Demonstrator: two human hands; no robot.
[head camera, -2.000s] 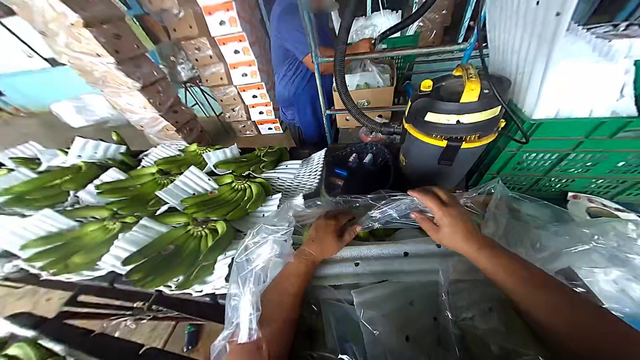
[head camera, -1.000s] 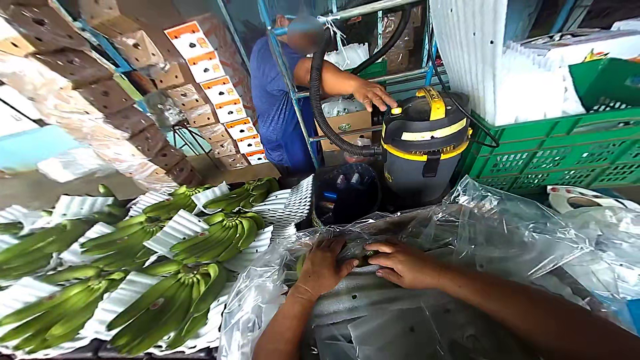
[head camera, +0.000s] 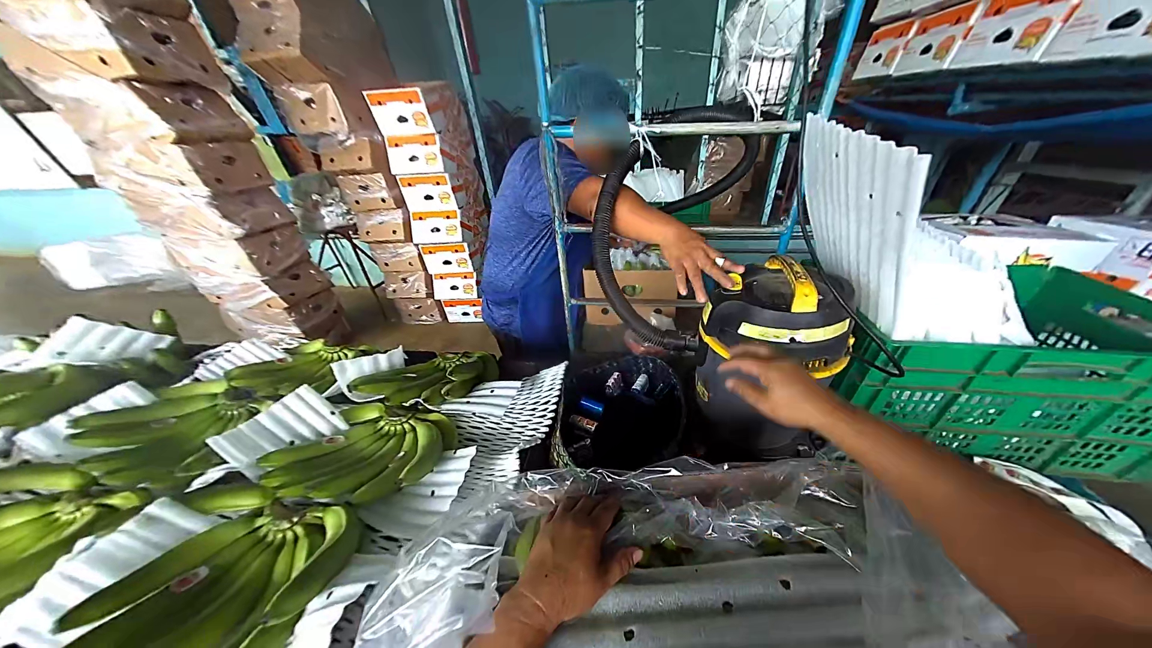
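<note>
My left hand (head camera: 576, 553) lies on clear plastic film (head camera: 441, 576) at the bottom centre, over a box lined with a grey corrugated sheet (head camera: 720, 598); green fruit shows through the film. My right hand (head camera: 778, 387) is raised off the film, fingers spread, in front of a black and yellow vacuum cleaner (head camera: 774, 333). It holds nothing; whether it touches the vacuum is unclear. A co-worker's hand (head camera: 693, 256) reaches to the vacuum's top left. Left of the film, green banana hands (head camera: 360, 454) lie among white foam sheets (head camera: 279, 427).
Behind the vacuum stands a blue metal rack (head camera: 553, 225), with a co-worker (head camera: 531, 225) beside it. A dark bin (head camera: 621, 409) holds bottles. Green crates (head camera: 1008, 396) stand at right, stacked cartons (head camera: 207, 180) at left. A black hose (head camera: 605, 243) loops to the vacuum.
My right hand has lifted from the film toward the vacuum, while my left stays on the film. The co-worker's arm, at the rack two seconds ago, now reaches out to the vacuum. The view has tilted up.
</note>
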